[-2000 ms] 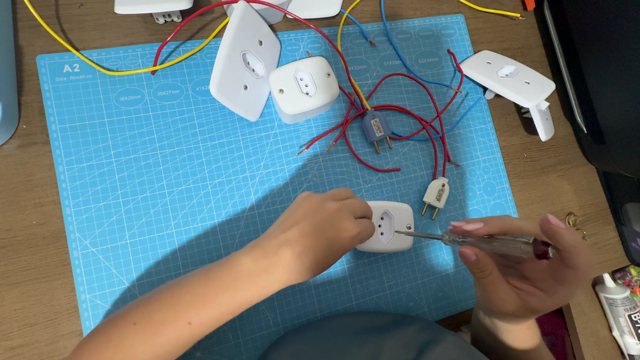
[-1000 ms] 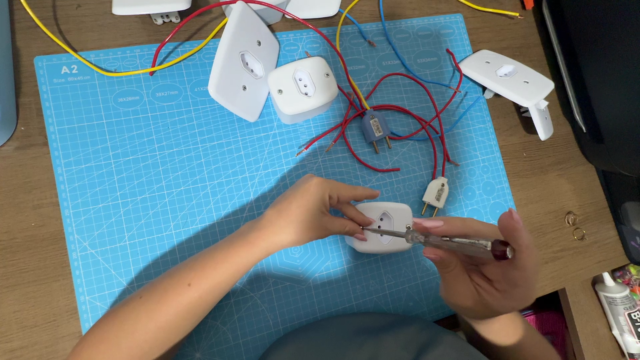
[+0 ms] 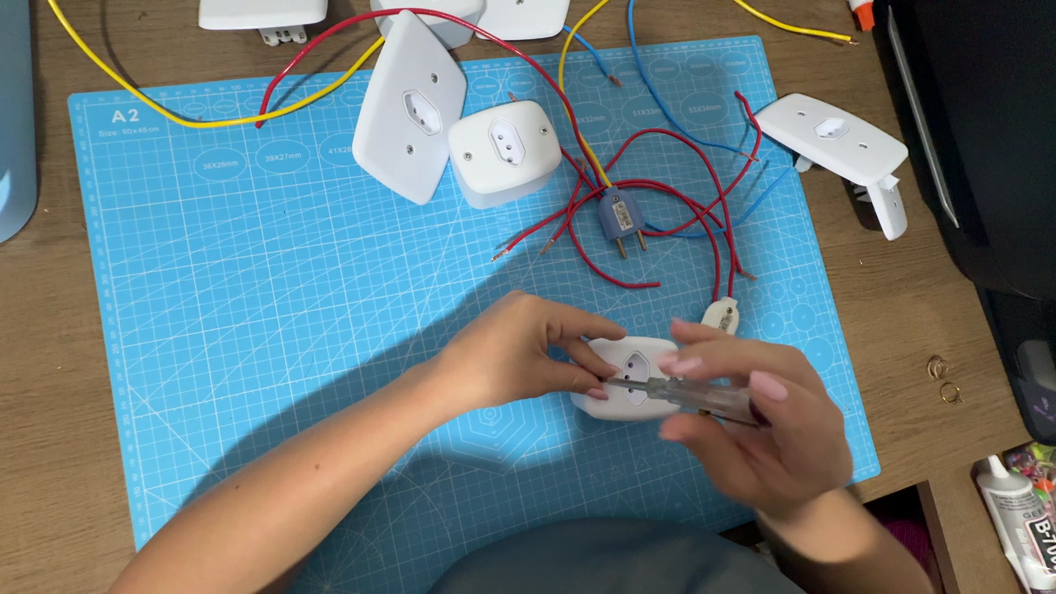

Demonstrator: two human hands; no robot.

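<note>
A white surface-mount power socket (image 3: 652, 351) lies on the blue cutting mat (image 3: 247, 272). My left hand (image 3: 528, 355) grips its left end, thumb and fingers around the left screw position. In my right hand (image 3: 767, 412) is a screwdriver with a clear handle (image 3: 709, 400); its blade crosses the socket face and its tip meets the left screw position beside my left fingertips. The screw itself is hidden. Just above my right fingers lies a white two-pin plug (image 3: 722, 315) on red wires, its pins hidden.
Behind are another white socket (image 3: 528, 169), a blue-grey plug (image 3: 620, 216), tangled red wires (image 3: 643, 183) and a blank-framed faceplate (image 3: 396, 107). A faceplate with a hanging part (image 3: 833, 136) lies right. Small rings (image 3: 950, 393) and a glue tube (image 3: 1011, 511) sit at the right.
The screwdriver tip has moved left across the socket face since two seconds ago, from near its middle to the left screw position. My left fingers have spread around that end.
</note>
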